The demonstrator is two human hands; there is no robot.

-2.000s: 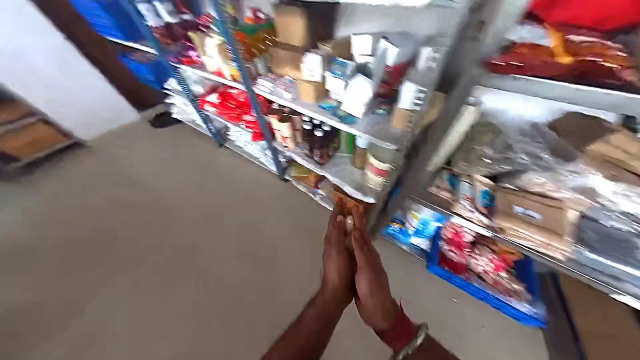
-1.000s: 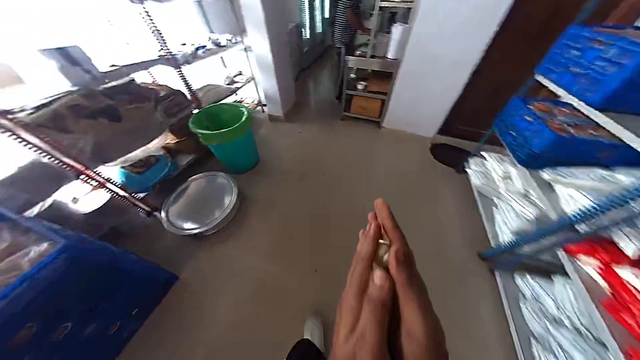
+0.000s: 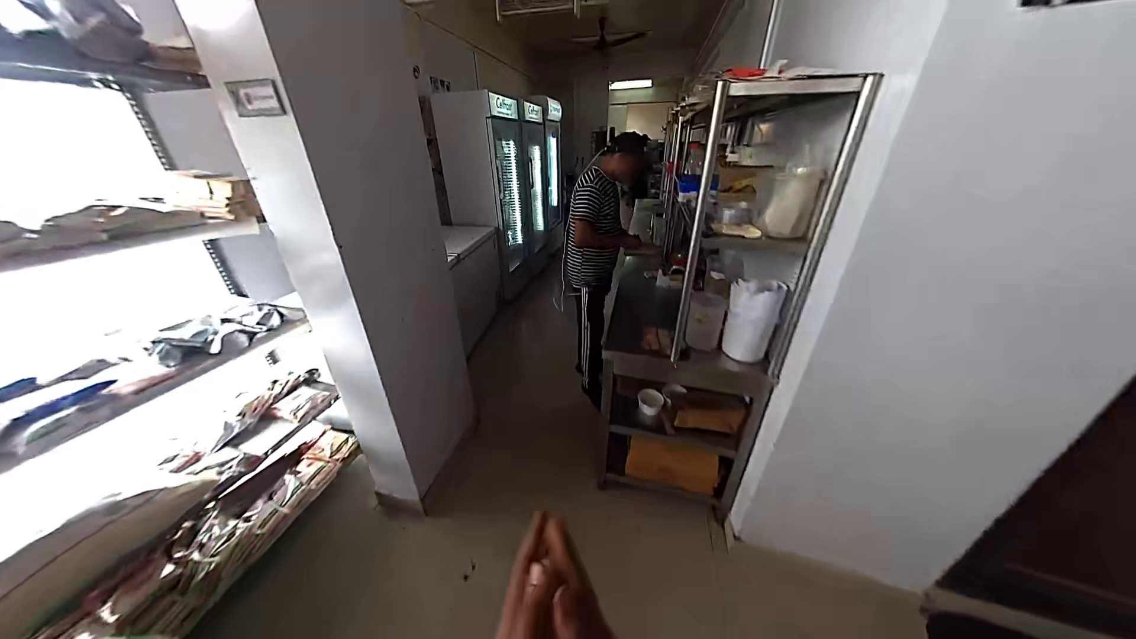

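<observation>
At the bottom centre of the head view, my left hand [image 3: 525, 581] and my right hand [image 3: 572, 586] are pressed together, fingertips pointing up and away from me. Their fingers look straight, and no object shows between them. Wrists and forearms are below the frame. Both hands are over the tiled floor [image 3: 497, 461], touching only each other. Beyond them, to the right, is a steel worktable [image 3: 692, 368] with shelves, holding white containers [image 3: 754, 321].
A person [image 3: 596, 231] in a striped shirt stands at the long counter. Glass-door refrigerators [image 3: 510, 195] and a chest freezer [image 3: 470, 284] line the left of the passage. A white pillar [image 3: 355, 266] and loaded shelves [image 3: 204, 355] are nearer left; a wall [image 3: 958, 266] is at right.
The view has swung from the storage shelves toward the passage with the worktable and person. My hands stay pressed together in every frame and now appear lower in the view.
</observation>
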